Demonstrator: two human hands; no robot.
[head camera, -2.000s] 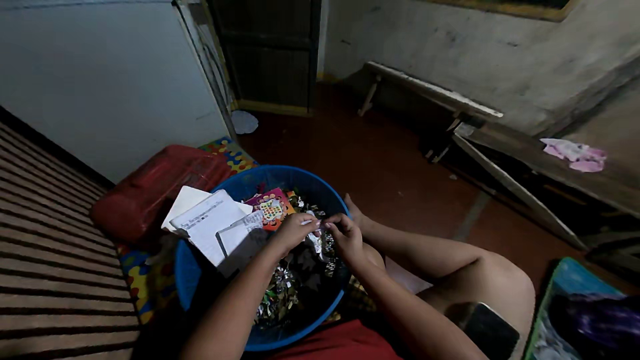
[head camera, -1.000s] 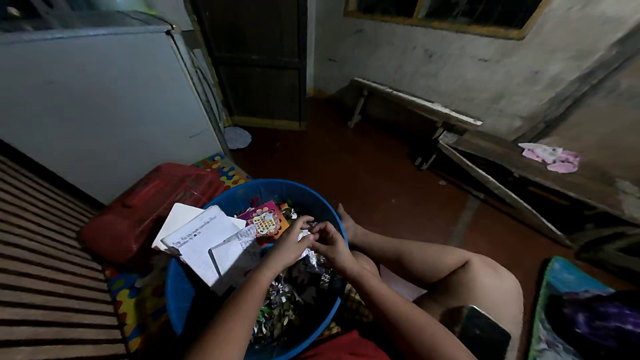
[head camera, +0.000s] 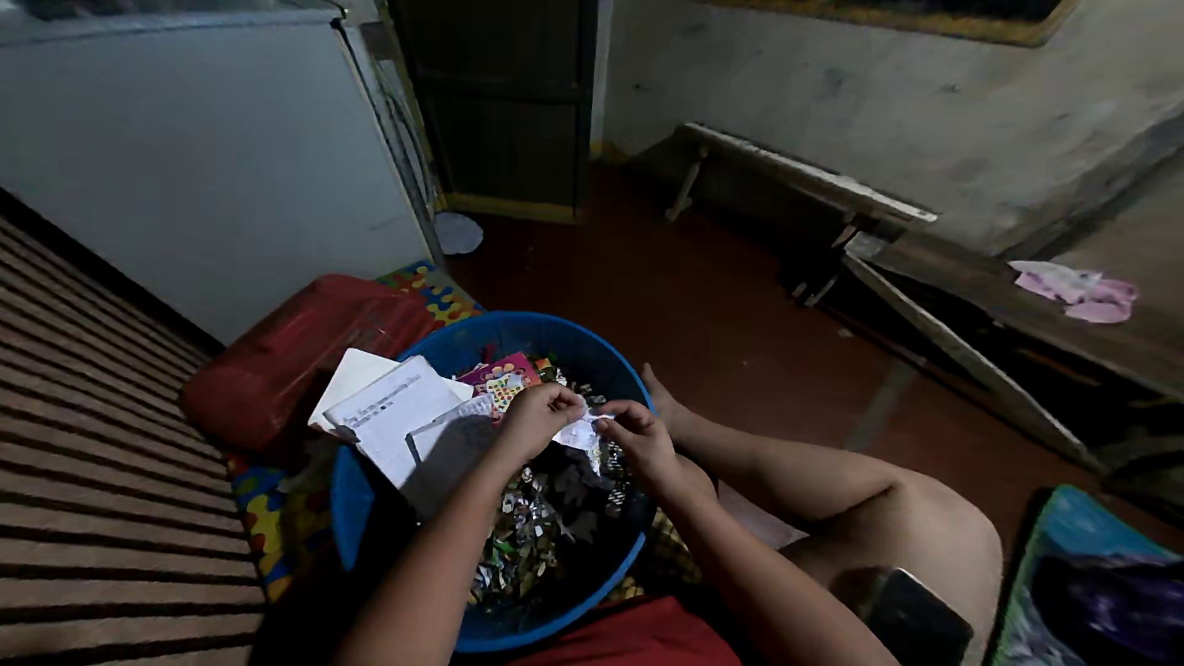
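Note:
A blue plastic basin (head camera: 601, 603) stands in front of me, filled with small shiny scraps (head camera: 527, 527). Above the scraps, my left hand (head camera: 541, 416) and my right hand (head camera: 641, 439) pinch a crumpled whitish piece of wrapper or paper (head camera: 580, 433) between their fingertips. Sheets of paper with writing (head camera: 398, 412) lie over the basin's left rim, beside my left forearm. A pink and yellow printed packet or card (head camera: 504, 377) rests in the basin just behind my left hand.
A red case (head camera: 305, 351) lies left of the basin on a colourful mat (head camera: 430, 287). A dark phone (head camera: 916, 620) rests on my leg. Wooden benches (head camera: 805, 171) line the wall, one bearing a pink cloth (head camera: 1078, 289). A slatted wooden surface (head camera: 111, 499) is at far left.
Between my fingertips, the whitish piece now shows more plainly, spread below them. Both hands remain close together over the basin.

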